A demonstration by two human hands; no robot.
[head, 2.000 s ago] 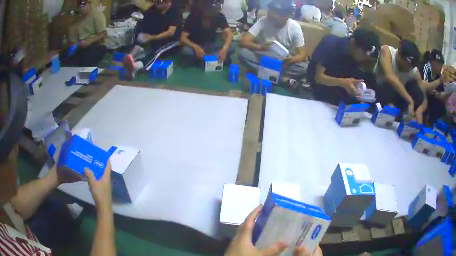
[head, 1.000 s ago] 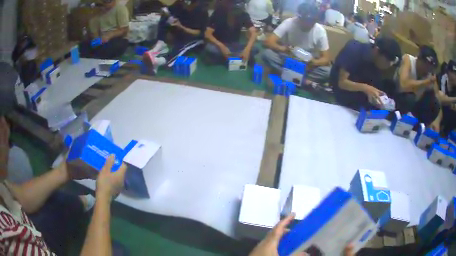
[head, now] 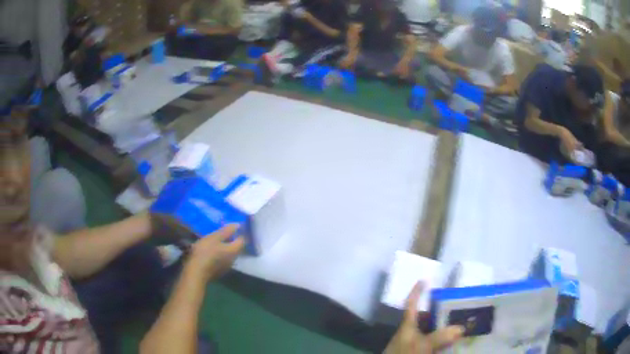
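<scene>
A printed retail carton (head: 511, 319) with a blue top edge and a white face with a dark product picture is at the bottom right, cut off by the lower edge. My left hand (head: 418, 330) grips its left side, with one finger up along the edge and another across the face. My right hand is not in view. A standing white-topped carton (head: 407, 280) is just behind my left hand. Another white top (head: 473, 274) shows partly behind the held carton.
A neighbour at left holds a blue carton (head: 200, 207) beside a standing carton (head: 261, 207). White sheets (head: 325, 166) lie on pallets split by a wooden strip (head: 436, 193). A blue-patterned carton (head: 558, 273) stands at right. People sit with cartons across the far side.
The view has swung left, so things sit further right. The held carton has turned from tilted to nearly level, its dark picture now showing. My right fingers have left the view.
</scene>
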